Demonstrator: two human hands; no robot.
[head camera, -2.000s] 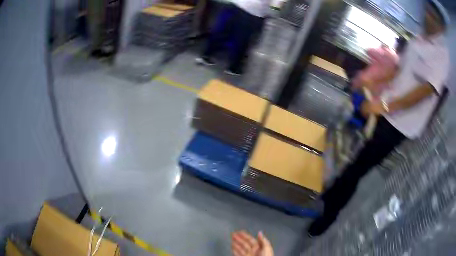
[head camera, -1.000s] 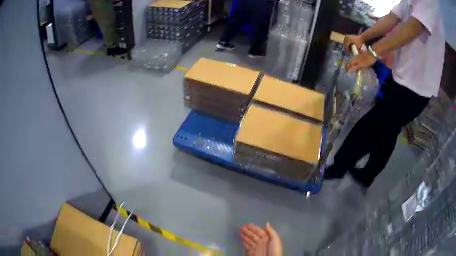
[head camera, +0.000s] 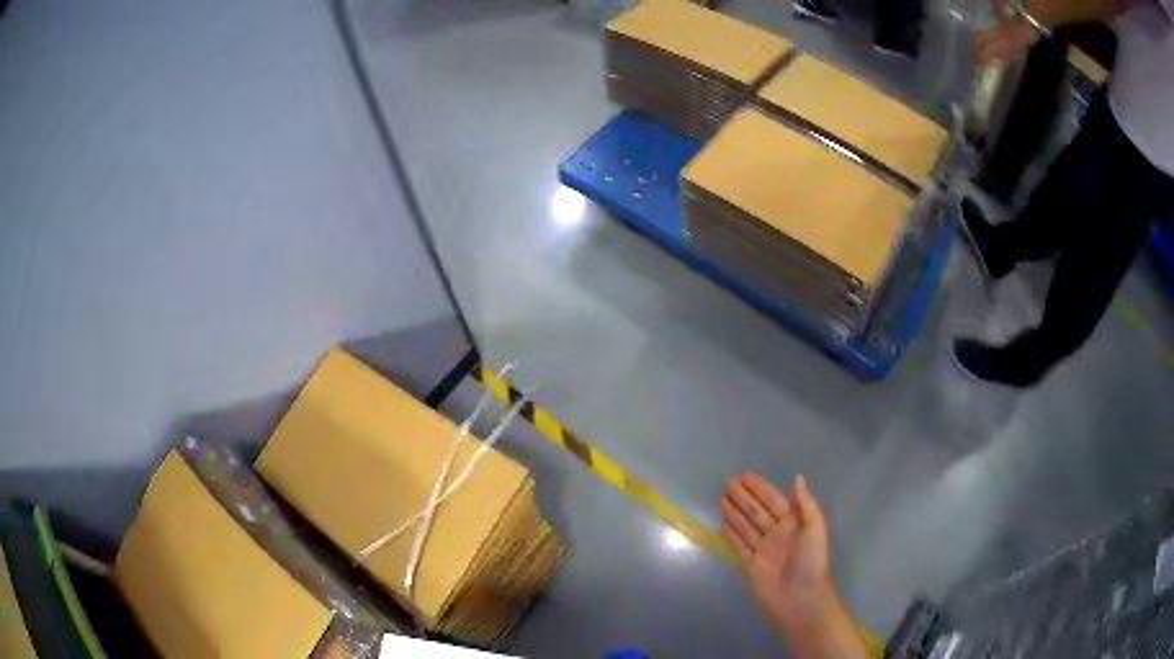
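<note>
My right hand (head camera: 783, 554) is at the lower right, palm up with the fingers raised and the thumb out to the right. It is empty and touches nothing. My left hand is not in view. Nearest in front of me, a stack of brown cardboard sheets (head camera: 393, 470) lies on the floor at the lower left, with thin white strapping (head camera: 442, 500) crossed loosely over it. More cardboard (head camera: 213, 573) leans beside it. A white sheet edge (head camera: 438, 648) shows at the bottom, cut off.
A blue wheeled platform or pallet (head camera: 628, 174) carries cardboard-topped stacks (head camera: 805, 200). A person in dark trousers (head camera: 1094, 245) stands beside it. Yellow-black tape (head camera: 605, 470) runs along the floor. Stacked clear trays (head camera: 1069, 599) are at the lower right, a grey wall (head camera: 193, 206) at the left.
The view has tipped down and left, so the blue platform sits higher and the cardboard stacks show more. My right hand shows larger and further right, still open. The white sheet edge has appeared.
</note>
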